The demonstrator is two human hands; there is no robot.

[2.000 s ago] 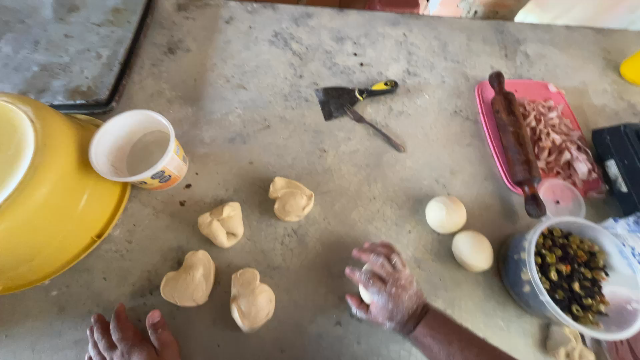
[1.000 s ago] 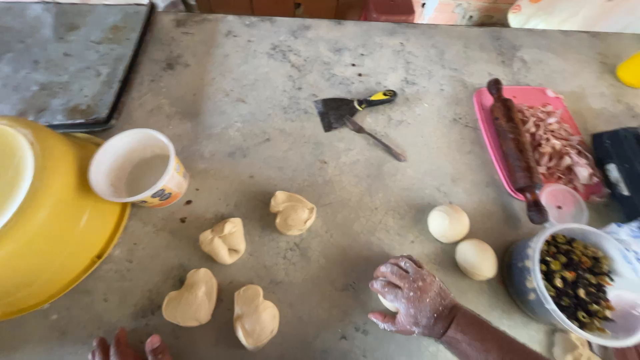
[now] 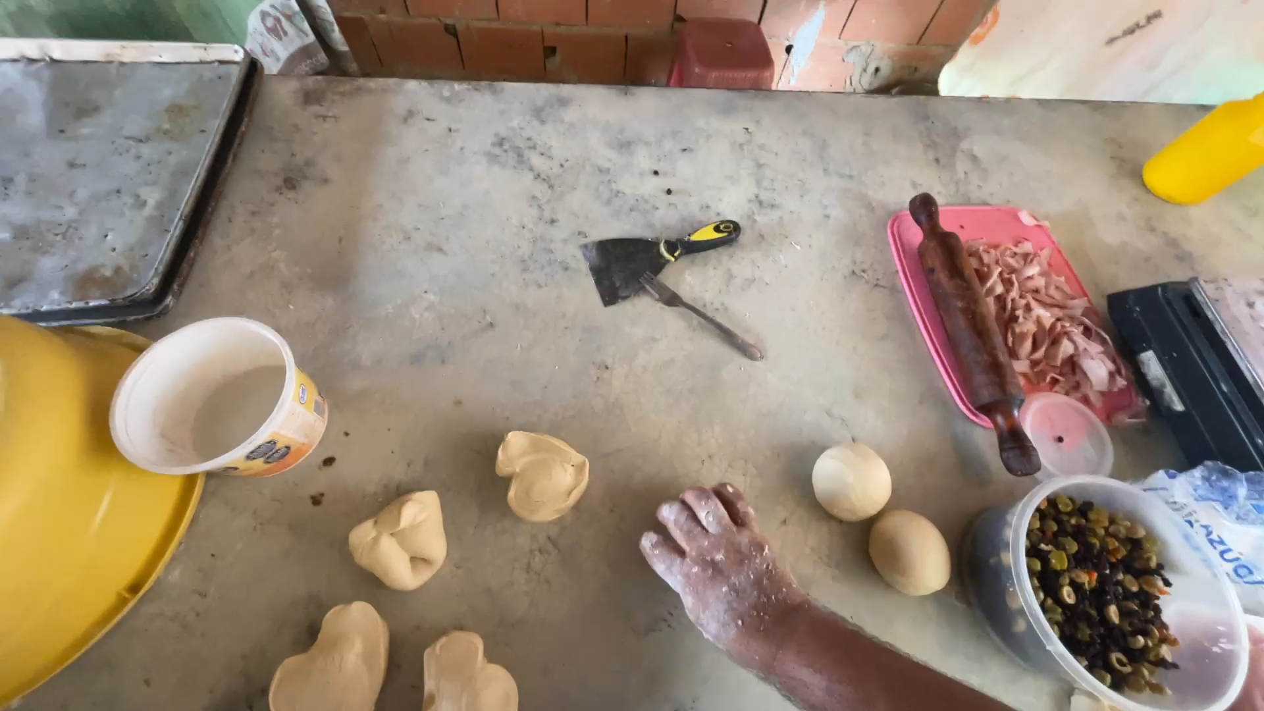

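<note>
My right hand (image 3: 726, 573), dusted with flour, is palm down on the concrete counter with its fingers curled; whatever lies beneath the palm is hidden. Right of it sit two smooth dough balls, one (image 3: 851, 481) pale and one (image 3: 909, 552) slightly darker. To its left are several rough dough lumps, among them a folded one (image 3: 542, 476) nearest the hand, another (image 3: 398, 540) farther left, and two (image 3: 332, 660) (image 3: 469, 673) cut by the lower edge. My left hand is out of view.
A scraper (image 3: 622, 269) and a fork (image 3: 706, 316) lie mid-counter. A wooden rolling pin (image 3: 973, 326) rests across a pink tray (image 3: 904, 262) of shredded meat. Chopped olives fill part of a tub (image 3: 1032, 612). A plastic cup (image 3: 212, 400), yellow basin (image 3: 69, 513) and metal baking tray (image 3: 109, 178) stand left.
My left hand has left the view. In the earlier frames a pale dough piece showed under my right hand; now none shows there. The view has shifted toward the far edge of the counter.
</note>
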